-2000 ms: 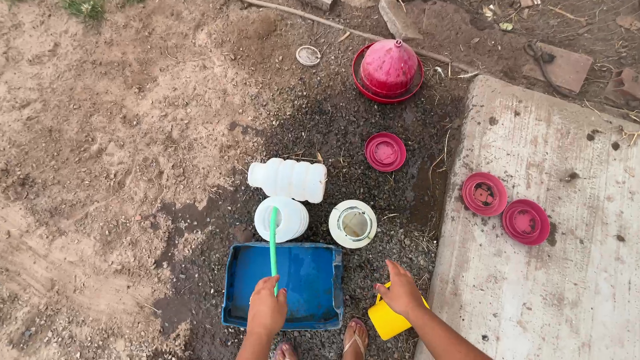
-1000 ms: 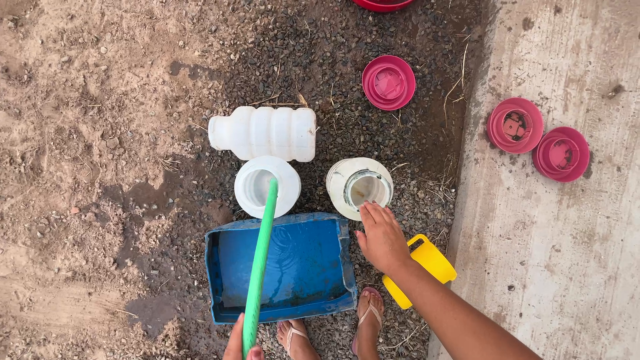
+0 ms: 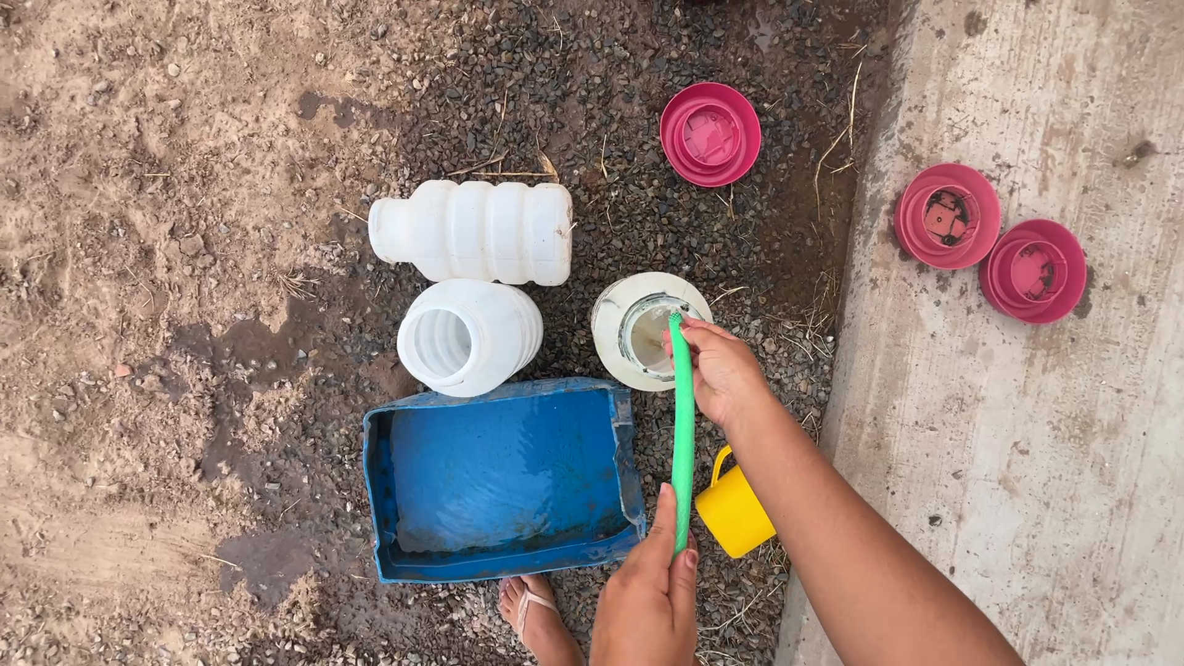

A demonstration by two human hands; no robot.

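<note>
A green hose (image 3: 684,425) points up the view, its open end over the mouth of the off-white plastic container (image 3: 612,333) on the gravel. My left hand (image 3: 647,592) grips the hose lower down, at the bottom of the view. My right hand (image 3: 726,375) is at the hose's end beside the container's mouth; its fingers touch the hose, and whether they close around it is hard to see. Left of this container stands a white ribbed plastic bottle (image 3: 472,338), mouth up and tilted. Another white ribbed bottle (image 3: 490,231) lies on its side above it.
A blue plastic basin (image 3: 504,472) holding water sits in front of my foot. A yellow plastic mug (image 3: 735,513) lies partly behind my right forearm. One pink round base (image 3: 710,135) rests on gravel; two more, the left one (image 3: 947,216) and right one (image 3: 1033,271), rest on the concrete slab (image 3: 980,444).
My left hand and the hose have moved right, from the white bottle to the off-white container. My right hand, earlier by the mug and then the container, is now at the hose's end.
</note>
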